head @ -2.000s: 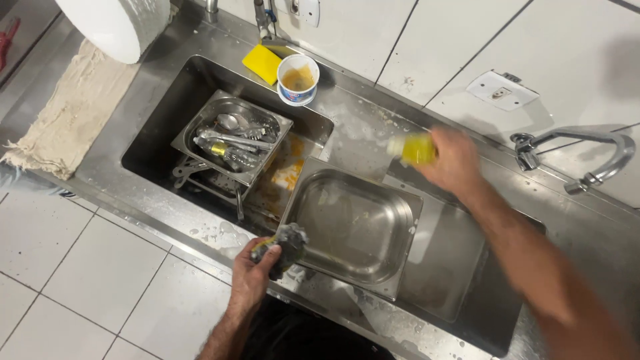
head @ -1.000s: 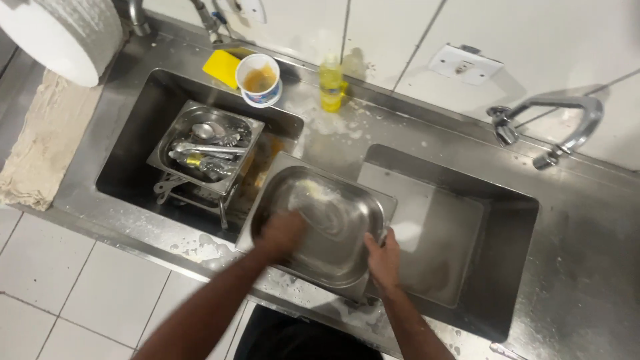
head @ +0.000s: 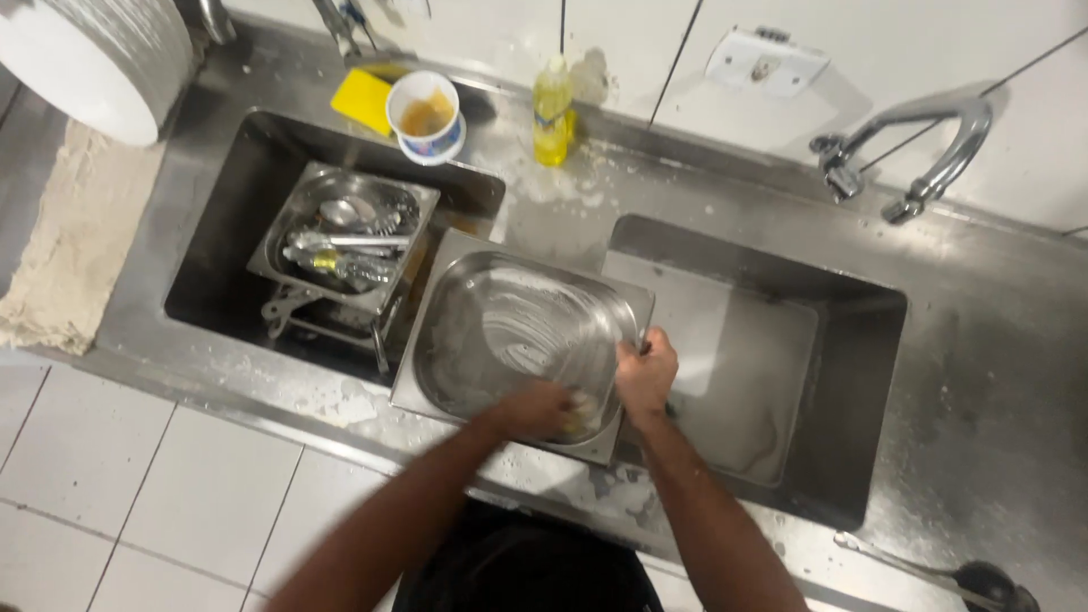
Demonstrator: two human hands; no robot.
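Observation:
A rectangular stainless steel pan (head: 476, 340) lies across the divider between two sinks, its floor streaked with suds. My left hand (head: 544, 410), blurred, is inside the pan's near right corner, closed on a soapy sponge (head: 583, 411). My right hand (head: 648, 367) grips the pan's right rim. Behind the pan a bottle of yellow dish soap (head: 552, 115) stands upright near the wall. To its left are a white plastic tub (head: 425, 119) with an orange-brown residue and a yellow cloth or sponge (head: 361, 100).
The left sink (head: 212, 221) holds a smaller steel pan (head: 285, 208) of utensils above a metal rack. A large pan with cloudy water is in the right sink (head: 858, 399). Chrome faucet (head: 969, 153), stacked white plates (head: 76, 76), a beige cloth (head: 93, 212) and a black ladle (head: 986, 578) surround them.
The soap bottle, in my right hand two seconds ago, stands by the wall. My right hand has come to the pan's rim; my left hand has moved with the sponge into the pan, where suds are spread.

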